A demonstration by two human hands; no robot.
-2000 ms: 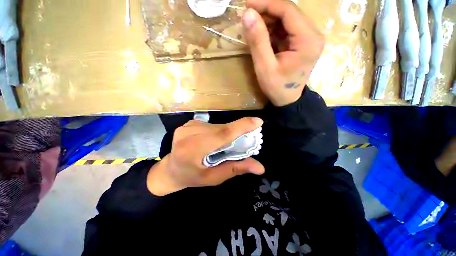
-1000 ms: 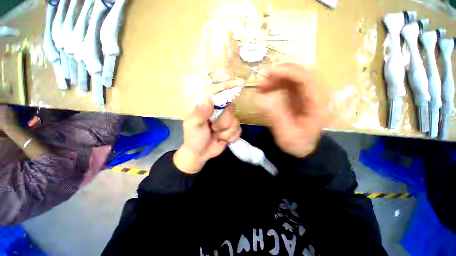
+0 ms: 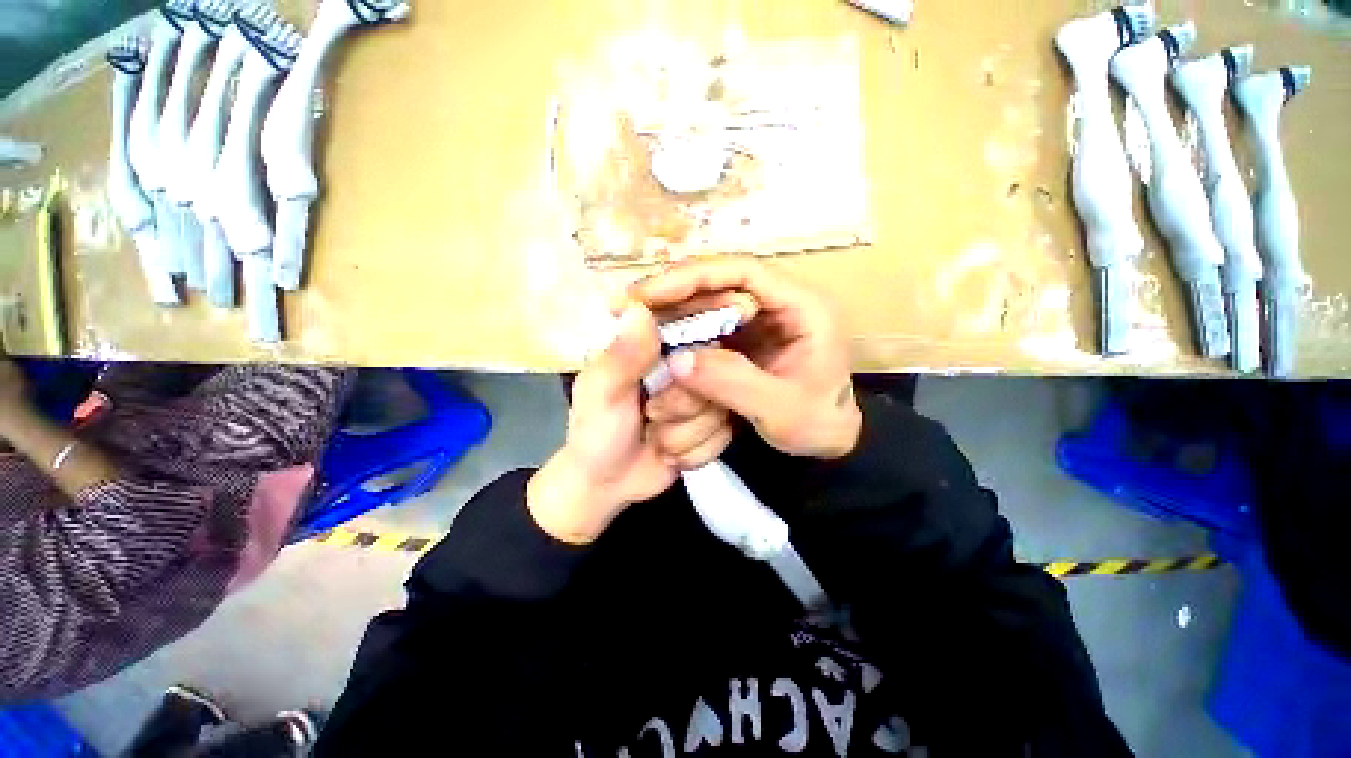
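My left hand (image 3: 622, 430) is closed round a pale grey-white moulded part (image 3: 734, 511). Its bulging shaft and narrow stub hang below my fist toward the lower right, and its flared, toothed end shows above my fingers. My right hand (image 3: 778, 356) is at that flared end, its fingertips and thumb touching it. No stick can be made out in my right fingers. On the bench behind, a round white puddle (image 3: 689, 160) lies on a smeared square board (image 3: 800, 200), with thin sticks near it.
Rows of like parts lie at the left (image 3: 245, 163) and right (image 3: 1096, 163) of the tan bench (image 3: 445, 296). Another person's arm (image 3: 59, 444) shows at the left. Blue stools (image 3: 393, 459) and yellow-black floor tape are beyond the bench's near edge.
My right hand has moved left from beside the part to its flared end and now touches it. The view has shifted, showing more of the left row. My left hand still holds the part.
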